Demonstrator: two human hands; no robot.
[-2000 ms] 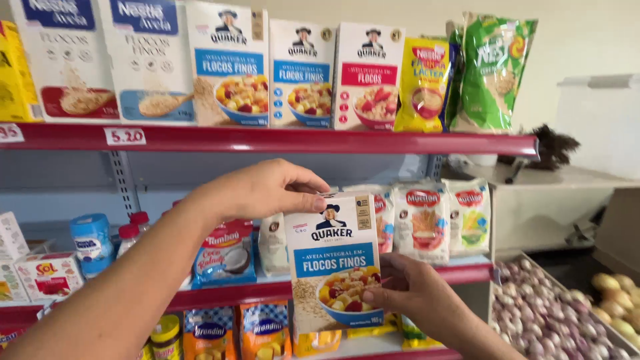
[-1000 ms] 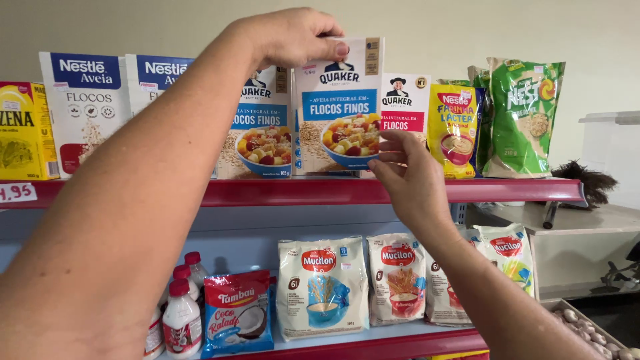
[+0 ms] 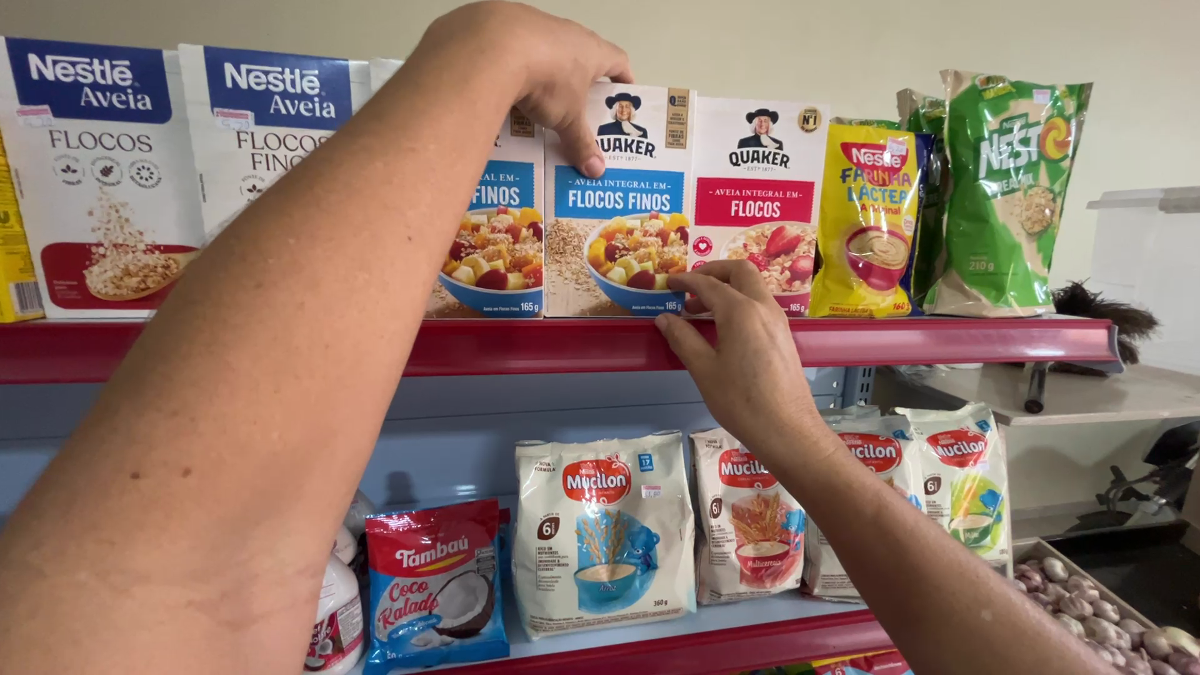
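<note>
A blue-and-white Quaker oat box (image 3: 619, 202) stands upright on the upper red-edged shelf (image 3: 562, 347), between another blue Quaker box (image 3: 497, 225) and a red-banded Quaker box (image 3: 755, 197). My left hand (image 3: 539, 80) grips its top left part, with the thumb on the front face. My right hand (image 3: 736, 347) touches its lower right corner with the fingertips, in front of the red-banded box and the shelf edge. My left forearm hides part of the neighbouring boxes.
Nestlé oat boxes (image 3: 98, 178) stand at left, a yellow Nestlé pouch (image 3: 872, 225) and green cereal bags (image 3: 1012, 197) at right. Below are Mucilon bags (image 3: 605, 534) and a coconut packet (image 3: 436, 581). A feather duster (image 3: 1111, 314) lies beyond the shelf's right end, above a bin of garlic (image 3: 1087, 600).
The oat box was in both hands before the lower shelf, then was raised to the upper one. Now it stands lower, level with its neighbours. The view has shifted upward.
</note>
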